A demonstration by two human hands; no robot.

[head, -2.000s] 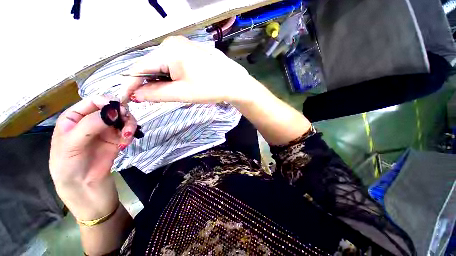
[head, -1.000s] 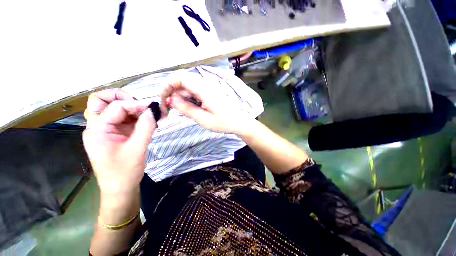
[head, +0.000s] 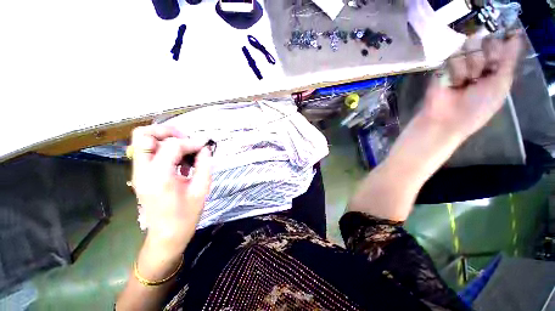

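My left hand (head: 173,176) holds a small black loop tab (head: 211,146) pinched at its fingertips, above the striped cloth (head: 255,182) on the lap. Part of the tab is hidden by the fingers. My right hand (head: 471,91) is raised far to the right, past the table's right end, blurred, with its fingers curled. A small dark thing shows in its curl; I cannot tell what it is. A faint thin line, perhaps thread, runs over the striped cloth between the hands. No needle can be made out.
Black strips (head: 252,62) lie on the white table (head: 109,67). A grey mat (head: 341,61) holds small silvery and black parts (head: 371,39). A phone-like thing on a round black base (head: 239,13) and a dark cylinder (head: 165,7) stand behind. Grey fabric (head: 456,121) hangs at right.
My right hand has swung away from the tab, far to the right and up. My left hand still pinches the tab. The view has shifted, showing more of the table and grey mat.
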